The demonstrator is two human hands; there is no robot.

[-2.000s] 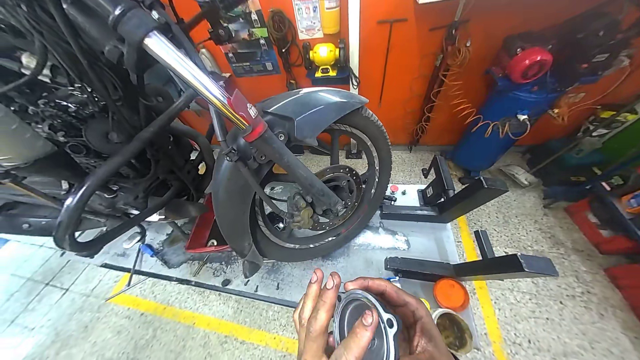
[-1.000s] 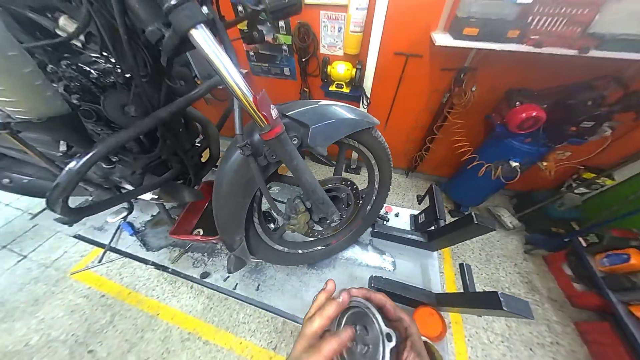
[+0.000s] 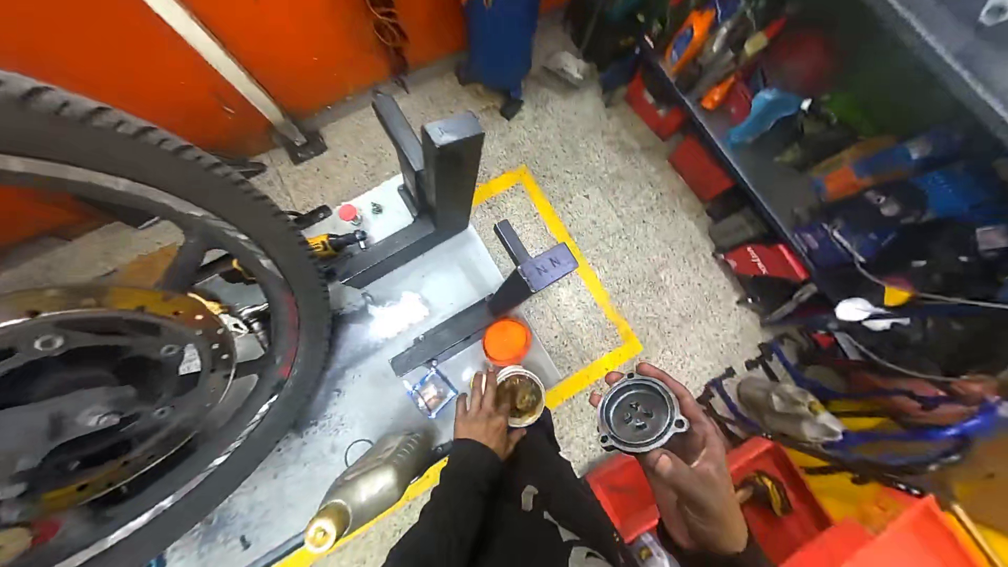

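A round grey metal cover with bolt lugs [image 3: 639,414] lies in my right hand [image 3: 693,472], its hollow inner side facing up. My left hand [image 3: 484,417] touches the left rim of an open white tub of brownish grease [image 3: 520,397]; whether the fingers grip it cannot be told. An orange lid [image 3: 506,341] lies just beyond the tub. Left of my left hand is a small clear packet with blue edges [image 3: 431,390]. A grey-gold plastic bottle [image 3: 370,480] lies nearer me, beside a thin black ring [image 3: 358,451].
The motorcycle's front wheel [image 3: 303,331] fills the left. Black metal stand arms [image 3: 449,335] rise from the grey lift platform [image 3: 346,394], where a yellow and black power tool [image 3: 335,242] lies. Red bins [image 3: 622,492] are at lower right, below a cluttered shelf [image 3: 740,169].
My hands have parted: the left has left the cover and reached the grease tub, while the right keeps the cover. The view has swung right and down.
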